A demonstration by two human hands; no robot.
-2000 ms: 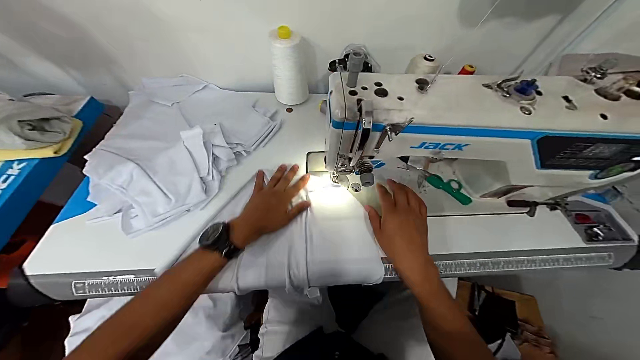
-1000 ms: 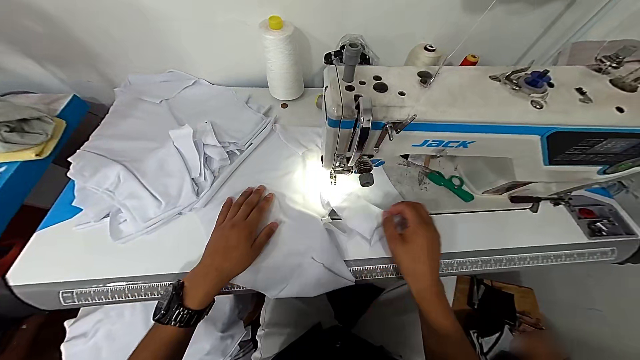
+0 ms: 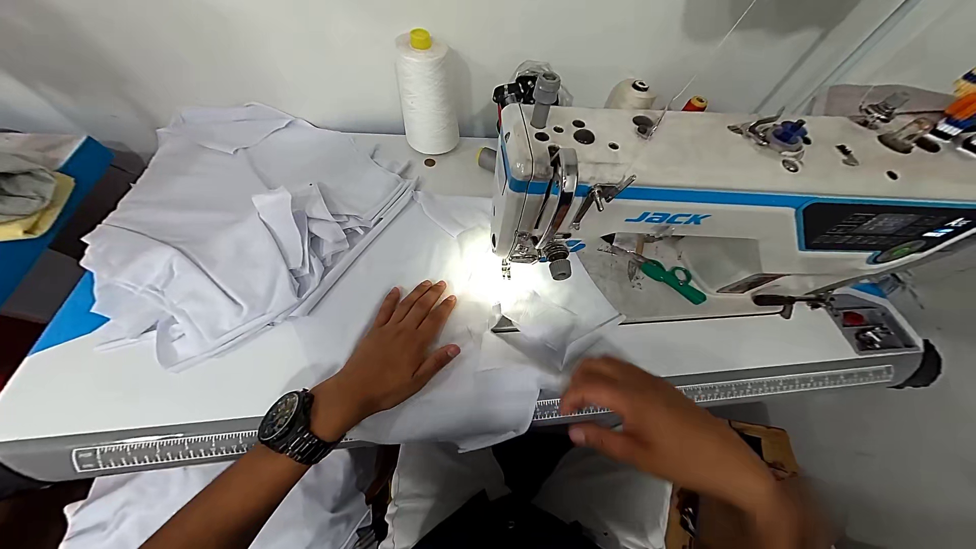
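My left hand (image 3: 404, 347) lies flat, fingers spread, on a white fabric piece (image 3: 450, 396) that reaches under the lit needle area of a Jack sewing machine (image 3: 686, 168) and hangs over the table's front edge. My right hand (image 3: 629, 408), blurred, hovers at the front edge just right of the fabric, its fingers apart and nothing seen between them. Near the presser foot (image 3: 506, 268) the fabric has a folded, crumpled part. A pile of white fabric pieces (image 3: 221, 221) lies left of my left hand.
A white thread cone (image 3: 431, 99) stands behind the table. Green-handled thread snips (image 3: 675, 280) lie beneath the machine arm. A small parts tray (image 3: 877, 324) is set in the table's right end. A ruler strip (image 3: 785, 383) runs along the front edge. More white fabric (image 3: 305, 503) hangs below.
My right hand has let go of the crumpled fabric and moved toward the front edge. Two seconds ago both hands lay on the fabric, beside the needle. My left hand stays on the cloth.
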